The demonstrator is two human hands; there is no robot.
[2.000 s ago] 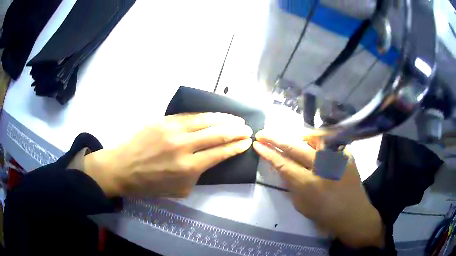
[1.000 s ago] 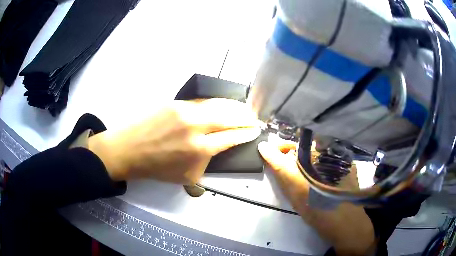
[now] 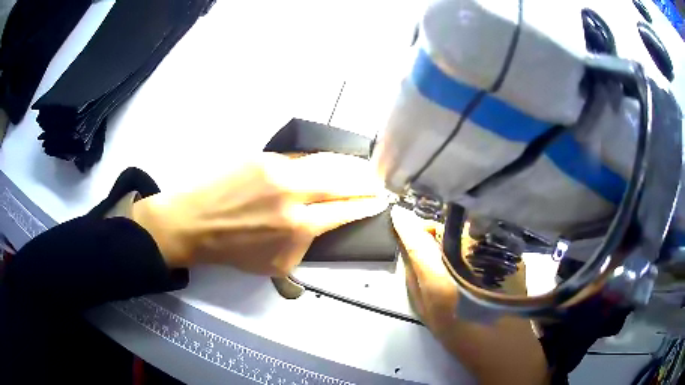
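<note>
The black cut piece (image 3: 353, 242) lies on the machine bed, partly covered by my hands, with its upper part (image 3: 321, 135) showing above my left hand. My left hand (image 3: 240, 210) is flat on the piece, fingers together, fingertips at the needle area. My right hand (image 3: 443, 293) is on the right side, its fingertips at the piece's right edge near the presser foot (image 3: 420, 203); the machine head hides part of it. The fold under the fingertips is too small and bright to make out.
The white sewing machine head (image 3: 481, 113) with a blue stripe fills the upper right. A stack of black cut pieces (image 3: 113, 68) lies upper left, beside other black fabric (image 3: 30, 53). A ruler band (image 3: 195, 342) runs along the front edge. An oval tab (image 3: 288, 287) is below my left hand.
From two seconds ago, both hands and the piece have come to the needle area, and the machine head appears lower and larger in view. Over the last second, my hands have barely moved.
</note>
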